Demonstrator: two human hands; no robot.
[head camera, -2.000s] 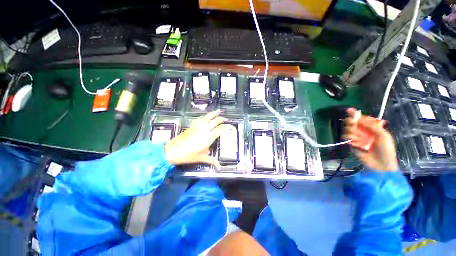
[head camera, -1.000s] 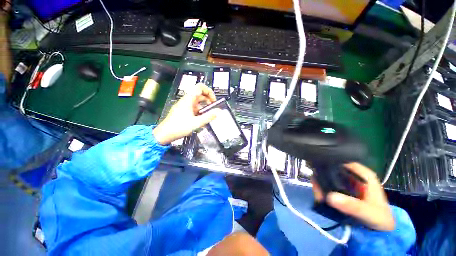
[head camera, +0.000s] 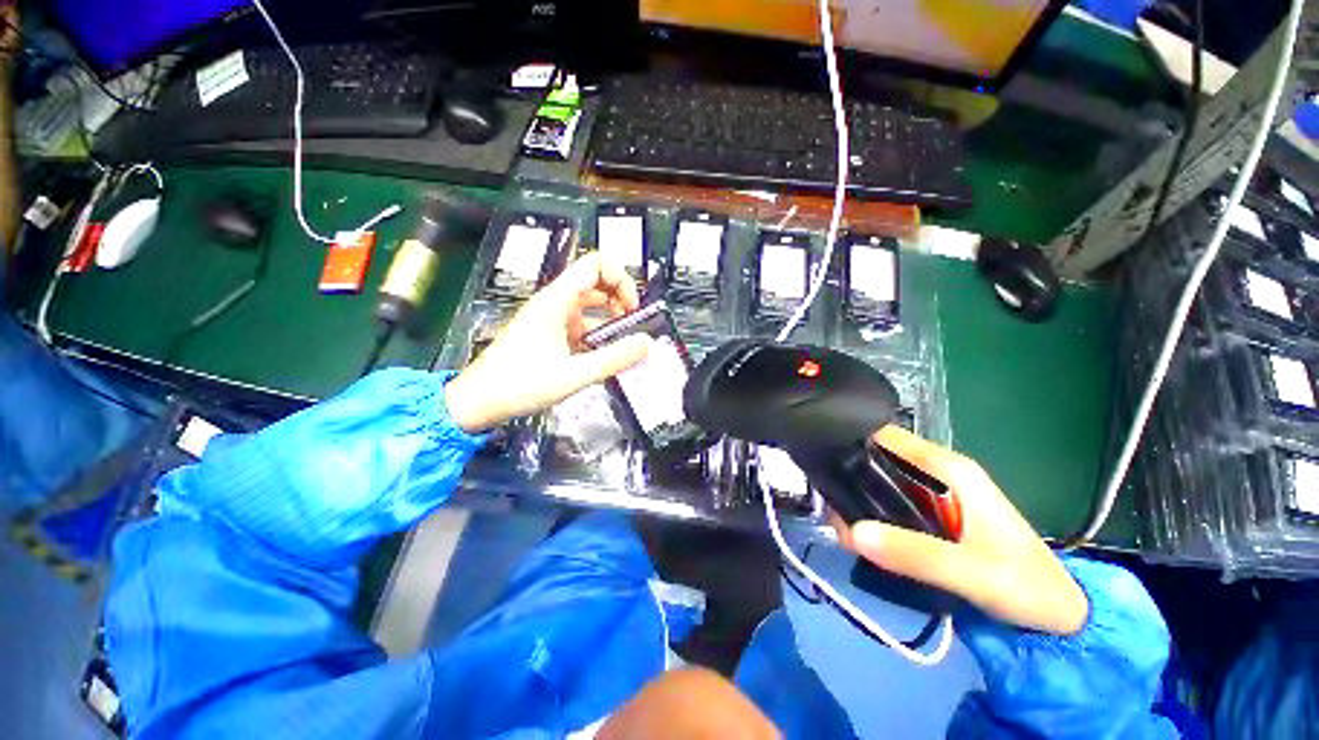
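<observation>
My left hand (head camera: 543, 347) holds a black handheld unit (head camera: 647, 388) with a white label, tilted above the front row of the clear blister tray (head camera: 933, 379). My right hand (head camera: 976, 542) grips a black barcode scanner (head camera: 793, 393) by its handle. The scanner's head is close to the unit's right edge and shows a small red light on top. The back row of the tray holds several labelled units. The front row is largely hidden behind my hands, the held unit and the scanner.
Stacked filled trays (head camera: 1256, 376) stand at the right, a black mouse (head camera: 1017, 275) behind the tray. A white cable (head camera: 838, 159) hangs across the tray. At the left are an orange-red piece (head camera: 346, 263), a dark cylinder with a yellowish band (head camera: 411, 272) and a white puck (head camera: 127, 233). Keyboards (head camera: 781, 140) lie behind.
My left hand has lifted a unit from the tray area. My right hand has taken hold of the scanner and moved left, bringing its head beside the unit. The scanner's light changed from greenish to red.
</observation>
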